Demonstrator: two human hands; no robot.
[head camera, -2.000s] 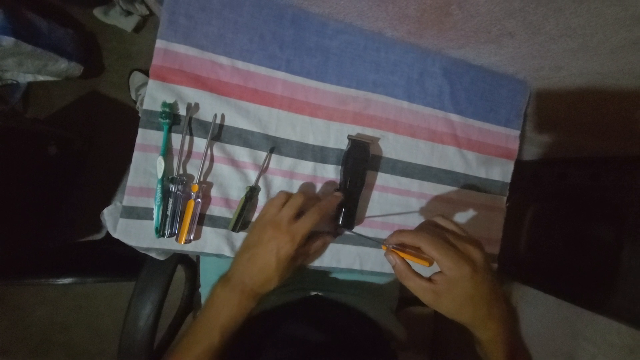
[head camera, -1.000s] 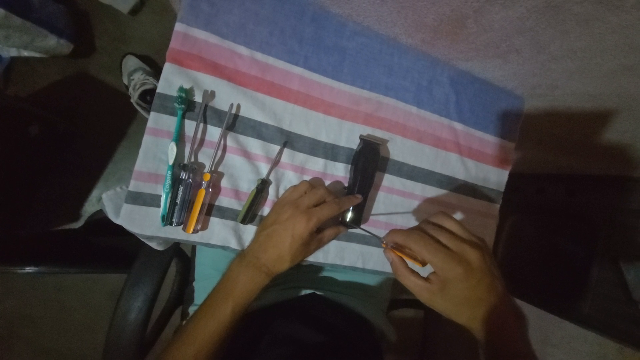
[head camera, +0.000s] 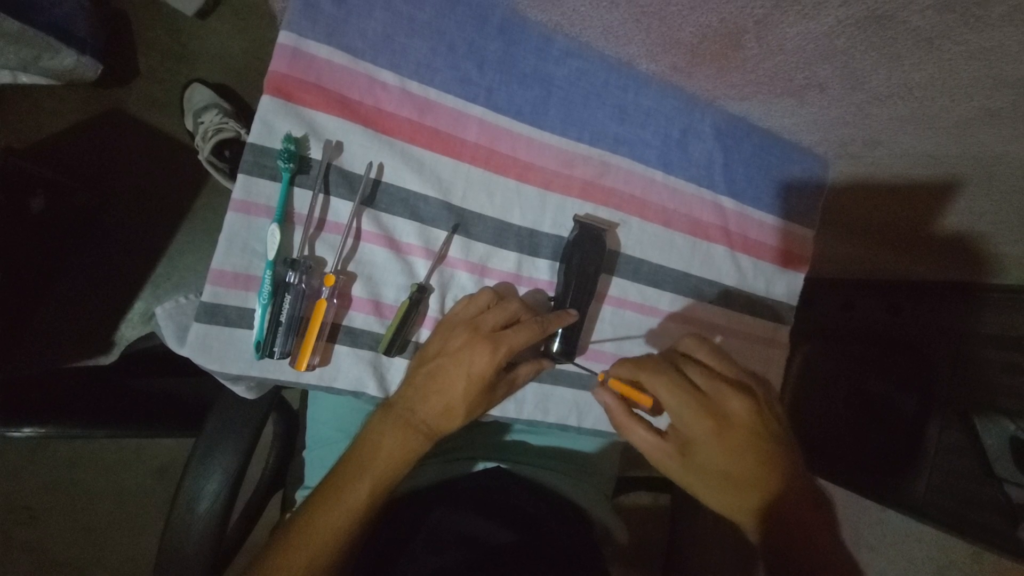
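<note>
A black hair clipper (head camera: 582, 272) lies on a striped cloth (head camera: 512, 172), its blade end pointing away from me. My left hand (head camera: 484, 348) grips the clipper's lower end, index finger laid across its body. Between the thumb and fingers of my right hand (head camera: 696, 412) is a small screwdriver with an orange handle (head camera: 628, 392); its shaft reaches the bottom end of the clipper. Left of my hands lie a green and black screwdriver (head camera: 406, 320), an orange and clear screwdriver (head camera: 314, 324), a dark-handled screwdriver (head camera: 286, 312) and a green Colgate toothbrush (head camera: 273, 248).
A black curved chair armrest (head camera: 212, 472) is at the lower left, beside the cloth's edge. Past the cloth's left side a sneaker (head camera: 213, 132) shows on the floor. A dark box-like object (head camera: 872, 376) stands at the right.
My left index finger has come to lie across the clipper's lower body. The orange screwdriver stays at the clipper's bottom end. The view has shifted slightly.
</note>
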